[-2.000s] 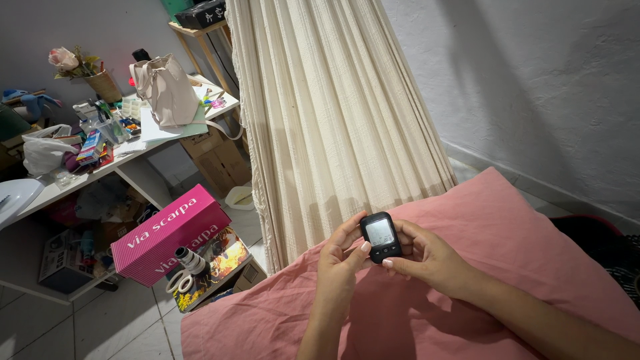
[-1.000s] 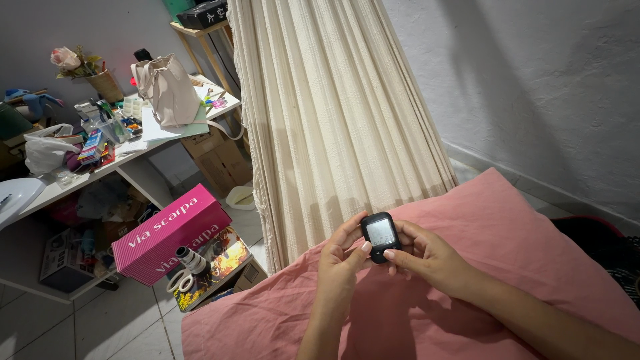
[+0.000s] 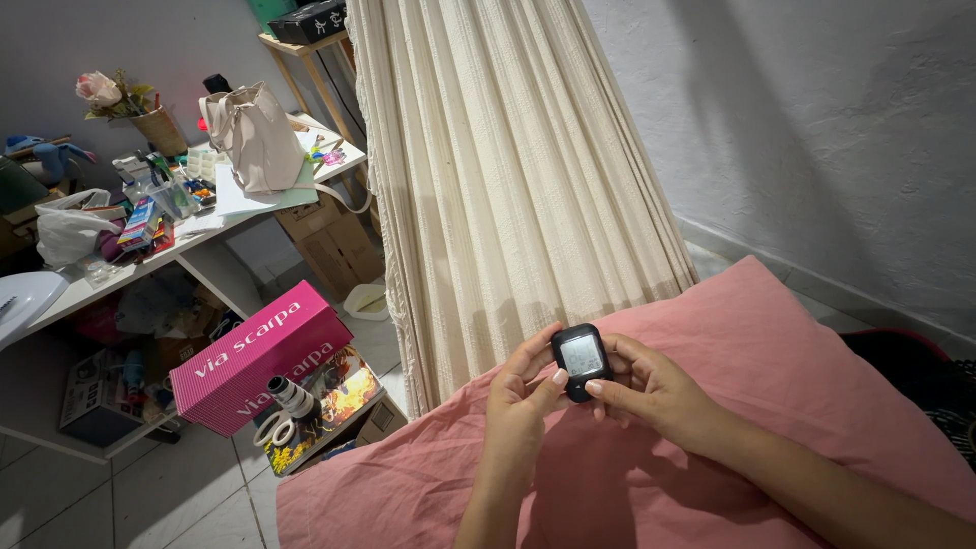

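Note:
A small black handheld meter [image 3: 582, 358] with a lit grey display sits between my two hands, above a pink pillow [image 3: 686, 328]. My left hand [image 3: 526, 381] grips its left side, with the thumb at the lower left edge. On the other side my right hand [image 3: 648, 385] holds it too, the thumb tip at the buttons below the display. The fingers behind the meter are partly hidden. Beyond the pillow hangs a cream hammock cloth [image 3: 518, 175].
To the left stand a pink shoe box [image 3: 259, 351], white-handled scissors [image 3: 274, 429] and a colourful box [image 3: 351, 389]. Further back, a cluttered white desk [image 3: 206, 229] bears a beige handbag [image 3: 263, 145] and a flower pot [image 3: 160, 130]. A grey wall [image 3: 823, 137] rises at right.
My right thumb has shifted slightly over the lower part of the meter. Both hands keep hold of it in about the same place.

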